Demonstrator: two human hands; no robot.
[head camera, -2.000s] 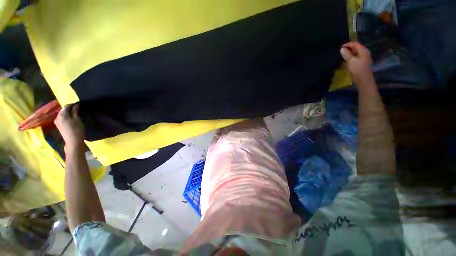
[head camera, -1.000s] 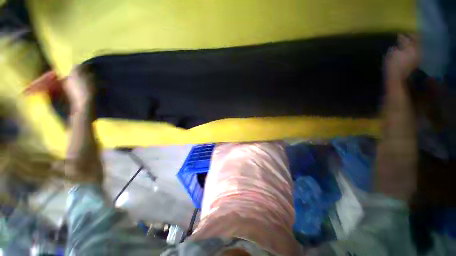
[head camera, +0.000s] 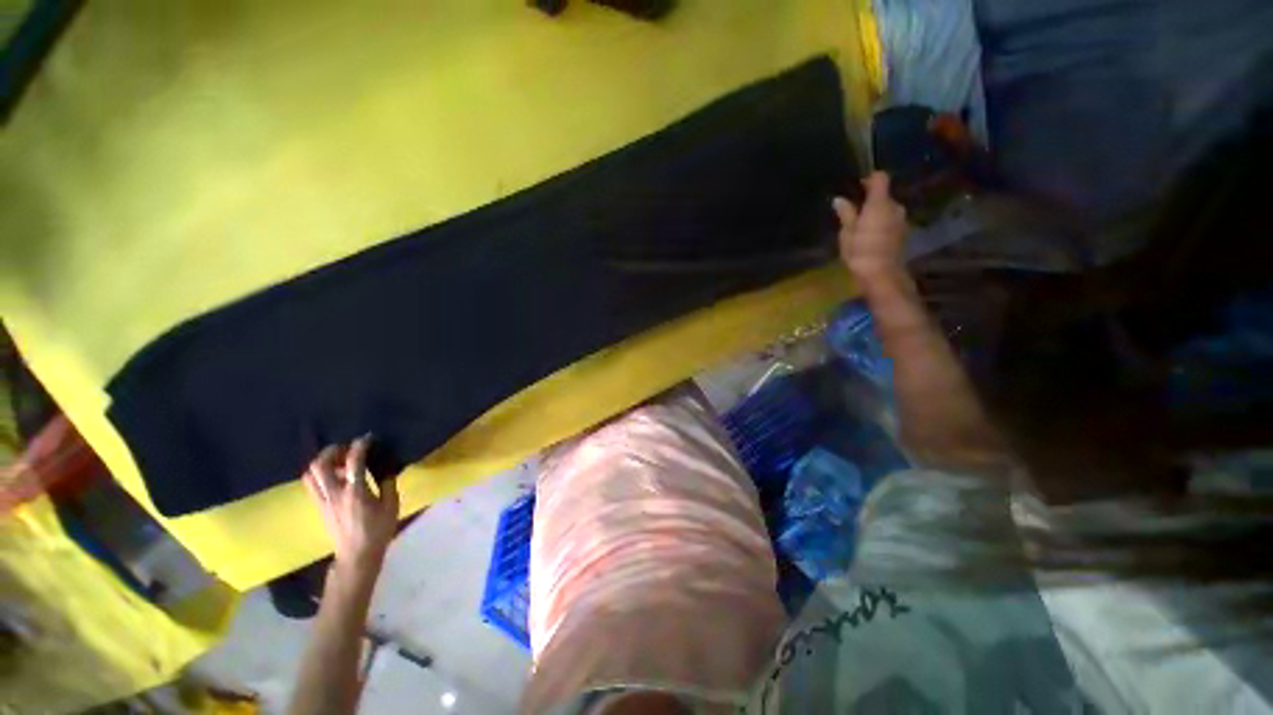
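Observation:
A long black garment piece (head camera: 517, 293) lies flat across the yellow ironing table cover (head camera: 279, 154), close to its near edge. My left hand (head camera: 356, 503) is at the near edge of the cloth, left of centre, its fingers on the fabric; a small fold shows beside them. My right hand (head camera: 873, 231) is at the right end of the cloth, near its corner; whether it pinches the fabric is hard to see. A dark object with an orange-brown part, likely the steam iron (head camera: 914, 140), stands just beyond my right hand, on the rest area.
A blue plastic crate (head camera: 511, 573) is on the grey floor below the table's near edge. Clear blue plastic bags (head camera: 821, 510) lie low right of my pink apron (head camera: 653, 545). Another yellow cloth (head camera: 84, 601) and a reddish thing are at left. Dark scraps show at the far top.
The black piece now lies flat and slanted on the yellow cover. My left hand has moved from its left end rightward along the near edge. My right hand remains at the right end.

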